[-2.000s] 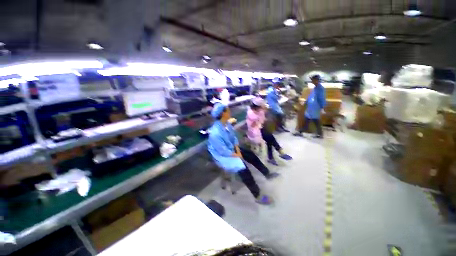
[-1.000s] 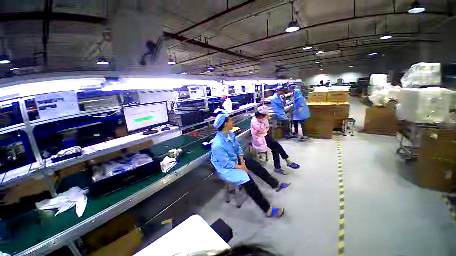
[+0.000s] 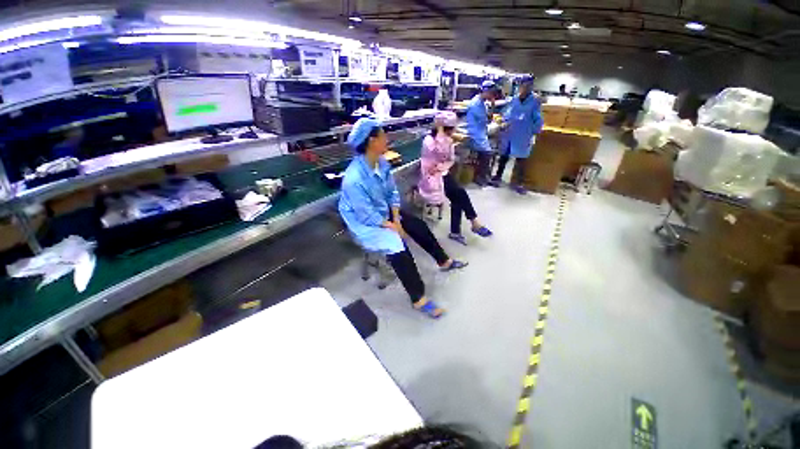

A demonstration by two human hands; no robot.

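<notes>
Neither of my hands is in view. A broad white cover panel (image 3: 254,377) with rounded corners lies nearest in front of me, cut off by the bottom edge. A dark box-like part (image 3: 360,317) shows at its right side. Dark shapes at the bottom edge overlap the panel; I cannot tell what they are. On the bench to the left, a black parts tray (image 3: 167,230) holds crinkled clear plastic bags (image 3: 162,200) with some blue in them. White cloths or gloves (image 3: 57,261) lie left of the tray, and another crumpled white one (image 3: 254,206) lies right of it.
A green bench (image 3: 298,172) runs along the left below a shelf with a monitor (image 3: 206,105). A person in a blue smock (image 3: 368,203) and one in pink (image 3: 435,167) sit beside it. Two people stand farther back. Cartons (image 3: 566,149) and wrapped stacks (image 3: 724,160) stand beyond and right.
The view has tilted down, so bench and people sit higher and more of the white panel shows. A standing person in blue has moved left, beside another at the bench.
</notes>
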